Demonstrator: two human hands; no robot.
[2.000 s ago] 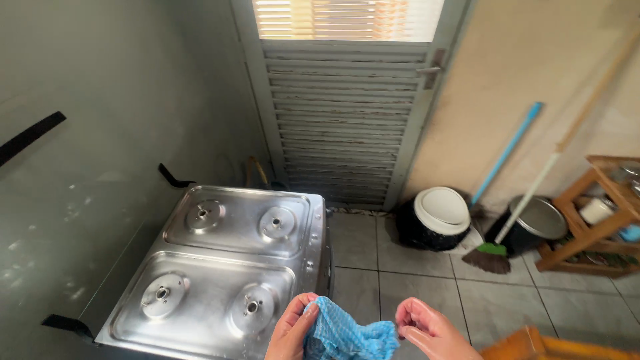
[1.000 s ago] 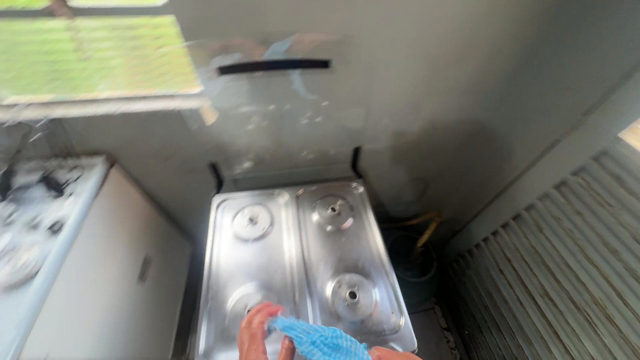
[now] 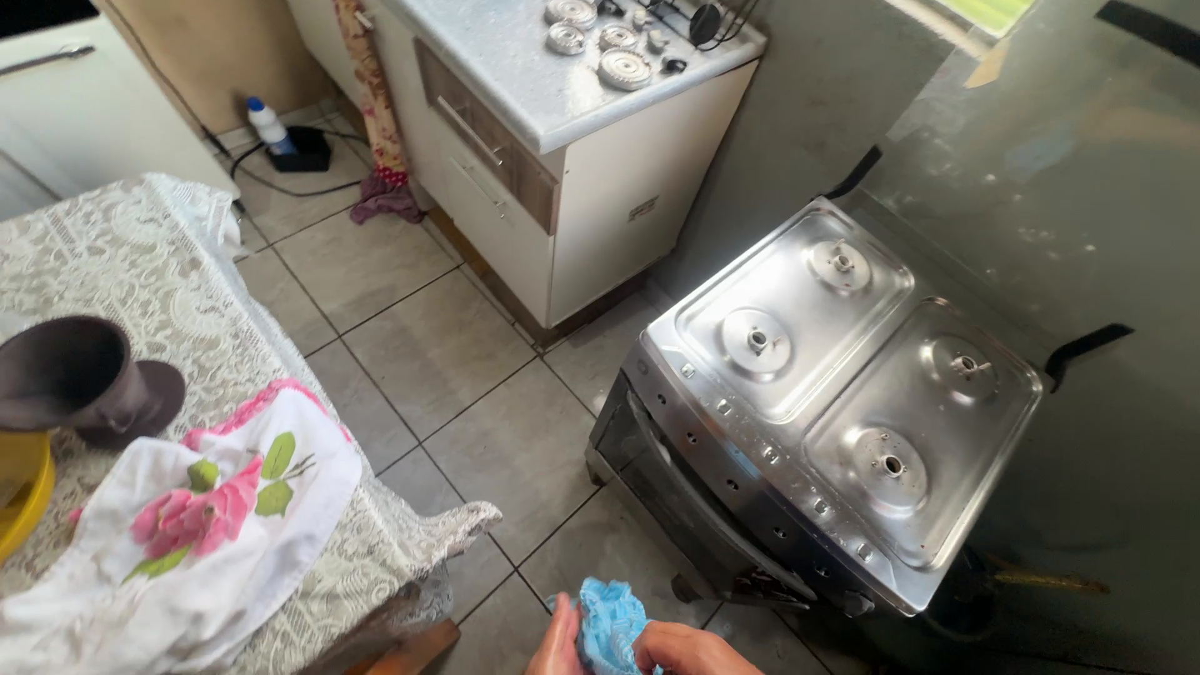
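A crumpled blue cleaning cloth (image 3: 609, 626) is held between both hands at the bottom of the head view. My left hand (image 3: 559, 637) presses on its left side, and my right hand (image 3: 689, 649) grips its right side. To the right of the hands stands a gas stove with a stainless steel cooktop (image 3: 816, 384). Its burner caps, grates and knobs are off. The glass lid (image 3: 1078, 206) is raised behind it. Several burner parts (image 3: 624, 69) and black knobs lie on the speckled counter (image 3: 525, 94) at the top.
At left, a table with a lace tablecloth (image 3: 225, 291) bears a dark vase-like vessel (image 3: 70, 370), a yellow bowl (image 3: 23, 497) and a rose-patterned white cloth (image 3: 309, 469). A white cabinet (image 3: 619, 206) stands behind the tiled floor (image 3: 478, 356). A bottle (image 3: 270, 127) and a black cable are near the wall.
The view has swung widely to the left since the earlier frames. The blue cloth, spread longer between the hands before, is now bunched up between them.
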